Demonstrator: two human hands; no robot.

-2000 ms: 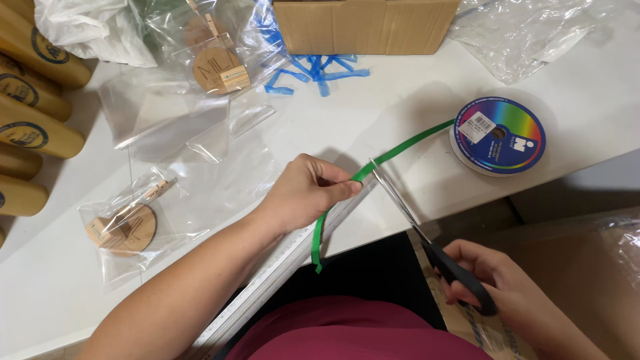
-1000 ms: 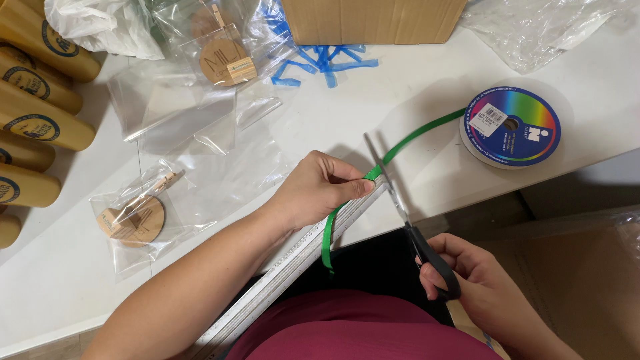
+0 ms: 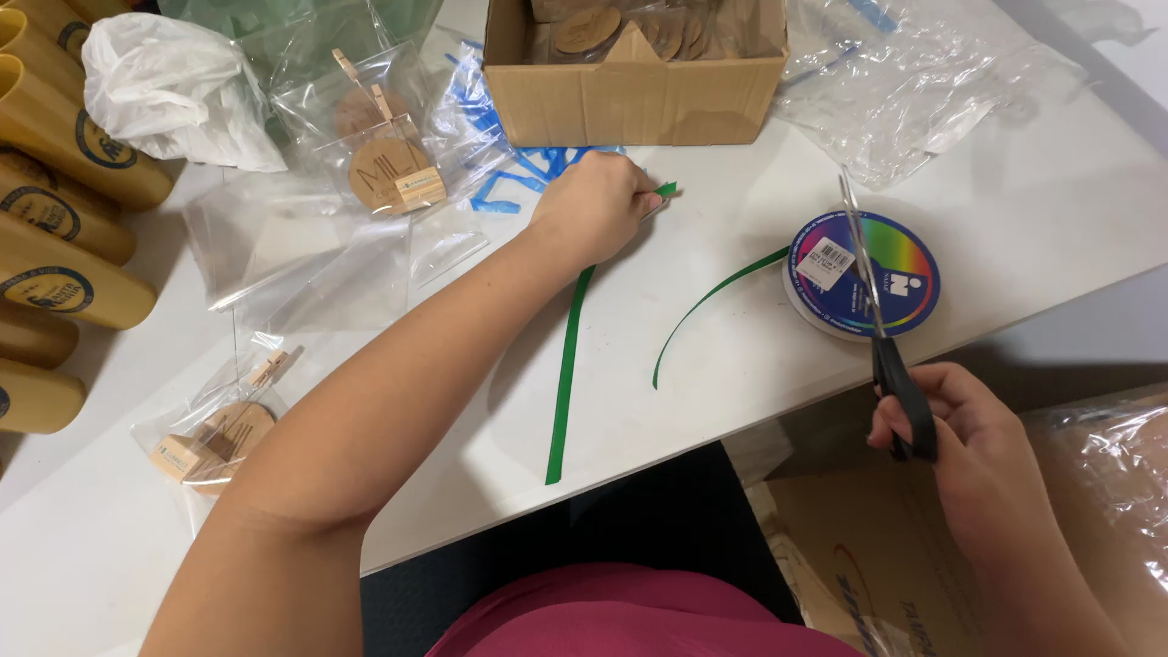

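Observation:
My left hand (image 3: pixel 607 205) pinches a cut strip of green ribbon (image 3: pixel 568 374) near its upper end, beside the blue ribbon pieces (image 3: pixel 520 182); the strip's other end lies near the table edge. A small grey edge shows under my fingertips, too little to identify. In my right hand (image 3: pixel 958 438) are black-handled scissors (image 3: pixel 881 310), their blades nearly together and pointing away over the ribbon spool (image 3: pixel 899 242). From the spool's left side a loose tail of green ribbon (image 3: pixel 698 306) curves onto the white table.
At the top stands a cardboard box (image 3: pixel 639 100) with wooden discs inside. Clear bags with wooden discs (image 3: pixel 388 173) lie left, beside gold cylinders (image 3: pixel 73 260) and a white plastic bag (image 3: pixel 173 91). Clear plastic wrap (image 3: pixel 894 100) lies top right. A larger carton (image 3: pixel 849 547) is below the table edge.
The green ribbon is now cut from the spool's length. My left hand has moved away from me with the strip, and the scissors have moved right, over the spool. The metal ruler has left my lap.

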